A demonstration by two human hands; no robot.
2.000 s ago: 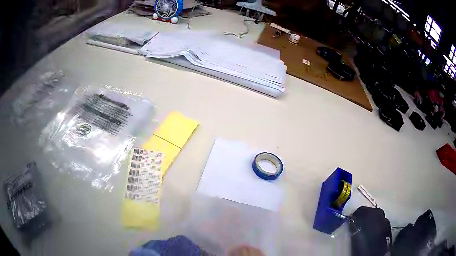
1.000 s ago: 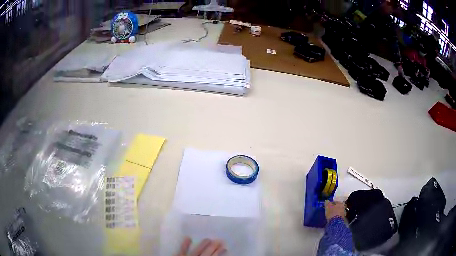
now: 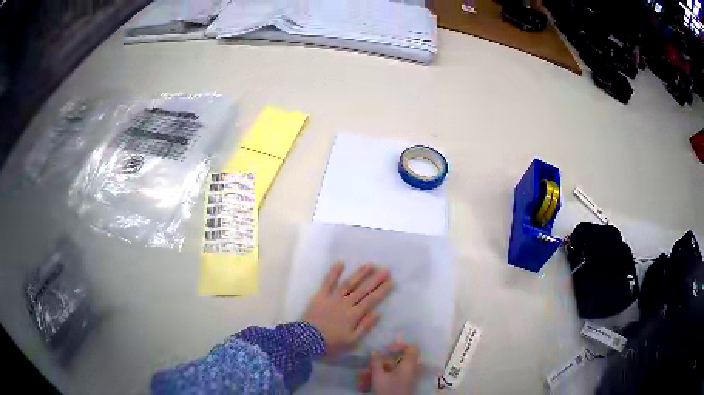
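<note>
A translucent white wrapping sheet lies in front of me, its upper part over a plain white paper sheet. My left hand lies flat on the wrapping sheet with its fingers spread, holding nothing. My right hand is low on the same sheet, blurred, with curled fingers. A small yellowish spot shows at its fingertips; I cannot tell what it is. A white hang tag with a dark cord lies just right of the sheet. No bag can be made out clearly under the sheet.
A blue tape roll lies on the paper. The blue tape dispenser and black bags are at right. Barcode stickers on yellow backing, clear polybags and a packed bag are at left. Paper sheets lie beyond.
My right hand has left the tape dispenser and come back to the wrapping sheet. My left hand shows further up the sheet. The view has tilted down, and the hang tag beside the sheet now shows.
</note>
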